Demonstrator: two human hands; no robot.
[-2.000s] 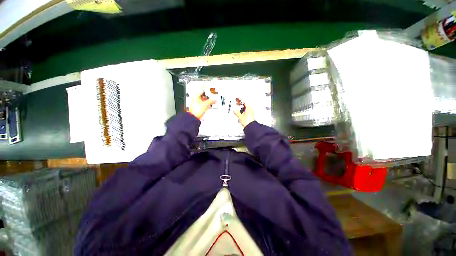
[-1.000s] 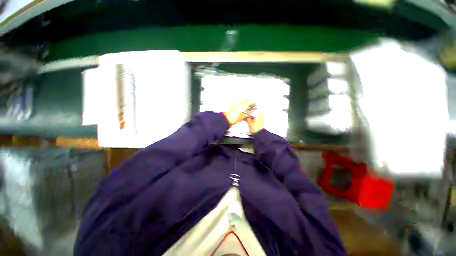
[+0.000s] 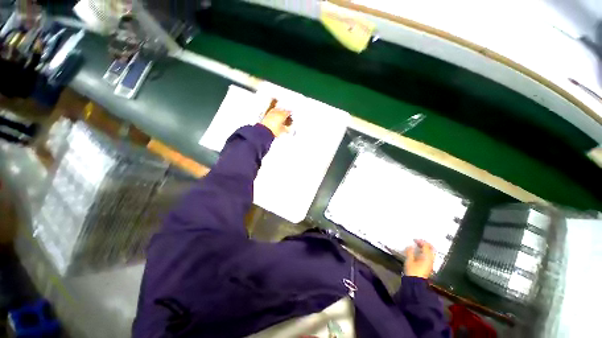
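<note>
My left hand (image 3: 276, 121) is over the upper left part of the white foam block (image 3: 297, 155), at the row of small flex-cable parts (image 3: 272, 104). A small dark brown part shows at its fingertips, and the hand and sleeve hide most of the row. My right hand (image 3: 418, 258) is at the near right part of the blister tray (image 3: 389, 198), fingers bent. Whether it holds anything cannot be told. The tray looks bright white, with dark marks along its right edge.
Stacked blister trays (image 3: 508, 251) stand right of the tray. A large white wrapped pile (image 3: 577, 277) is at far right. Crumpled clear film (image 3: 399, 129) lies over the bench edge strip. A red bin (image 3: 470, 322) is below the bench. Tray stacks (image 3: 99, 198) stand lower left.
The view has turned toward the left. My hands were together over the tray; my left hand has moved to the foam block, and my right hand is now at the tray's near right.
</note>
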